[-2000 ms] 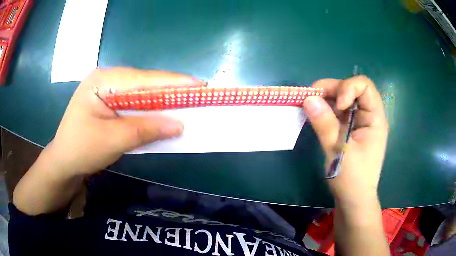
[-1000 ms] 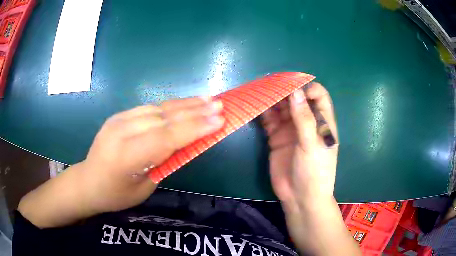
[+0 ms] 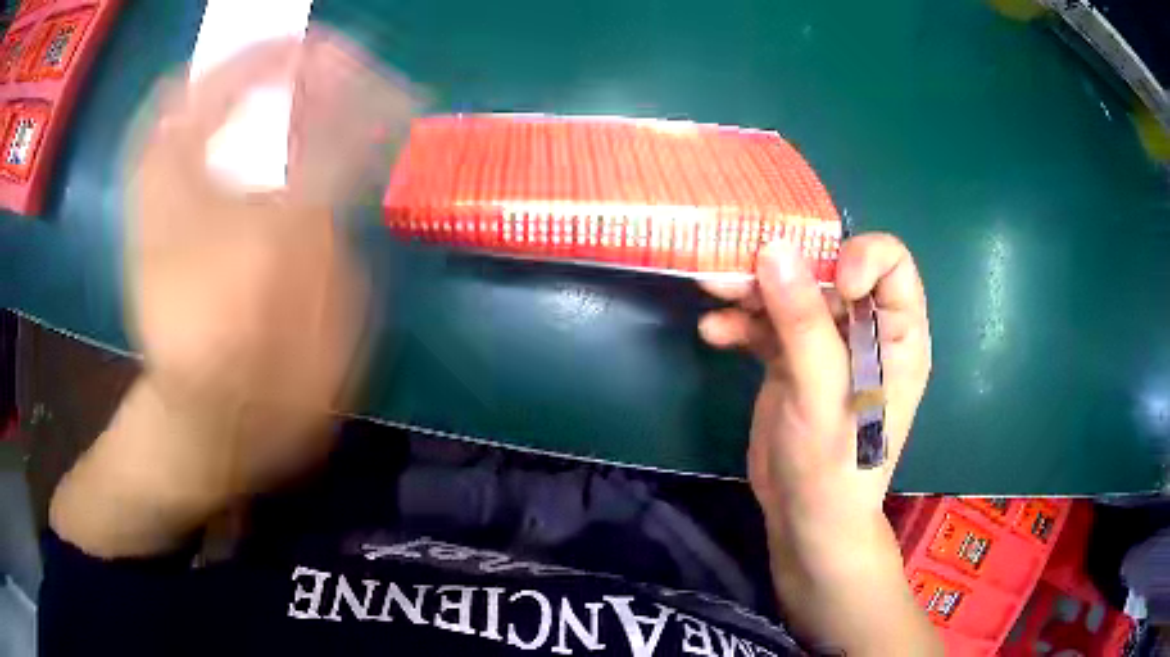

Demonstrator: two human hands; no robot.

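My right hand (image 3: 834, 347) holds a red sticker sheet (image 3: 603, 180) by its lower right corner, between thumb and fingers. The sheet is slightly curved, with rows of lines and pale dots along its lower edge. The same hand also holds silver tweezers (image 3: 866, 372), their rear end pointing down towards me. My left hand (image 3: 250, 257) is strongly blurred, left of the sheet and over the white sheet; whether its fingers hold anything cannot be told.
A white sheet (image 3: 244, 32) lies on the green bench (image 3: 642, 385) at the upper left. A red tray (image 3: 51, 90) with orange phone housings stands at the far left. Another red tray (image 3: 1014, 616) with housings shows at the lower right, below the bench edge.
My left hand has come off the sticker sheet and moved up and left. The sheet has swung from a slant to nearly level, held by my right hand alone.
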